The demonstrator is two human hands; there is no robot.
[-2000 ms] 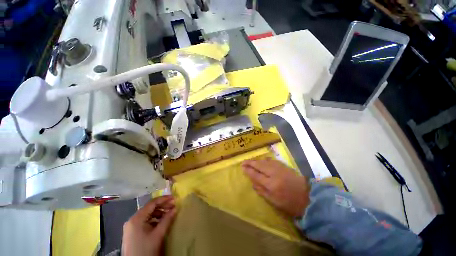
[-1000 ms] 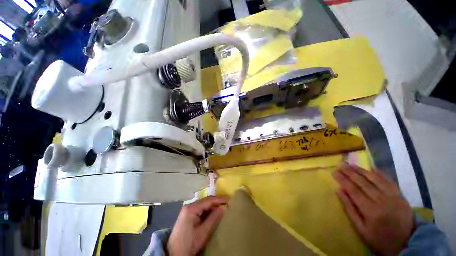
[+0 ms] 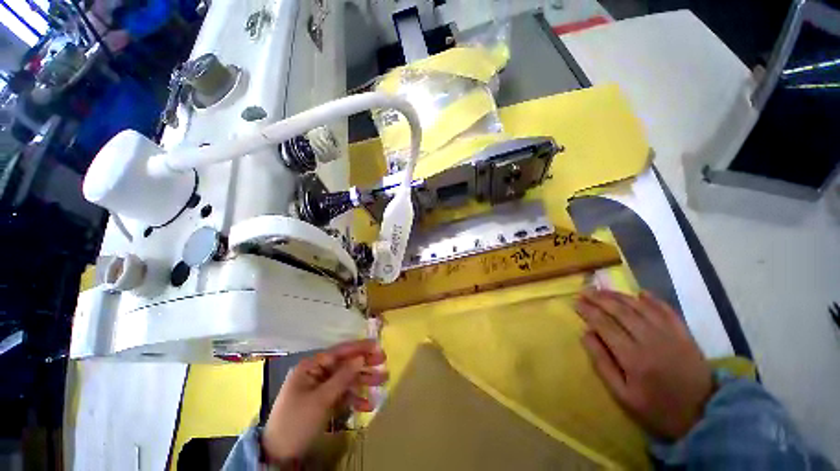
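Observation:
The yellow panel (image 3: 516, 354) lies flat below the marked clamp bar (image 3: 497, 274), its upper edge along the bar. A tan panel or reverse side (image 3: 451, 414) is folded over its lower left part in a pointed corner. My right hand (image 3: 645, 363) lies flat on the yellow panel's right part, fingertips near the bar's right end. My left hand (image 3: 322, 396) is at the panel's left edge, fingers bent together beside a narrow white strip (image 3: 375, 386); whether they pinch anything is hidden.
The sewing machine head (image 3: 230, 304) stands at left with its white hose. A metal presser bracket (image 3: 497, 175) and perforated strip (image 3: 484, 235) lie behind the bar. A plastic-covered yellow piece (image 3: 447, 110) is further back. The tablet stand (image 3: 774, 179) is at right, cut off.
The view has shifted and turned. My left hand has moved from the tan corner to the left, beside the white strip. My right hand stays flat on the yellow panel.

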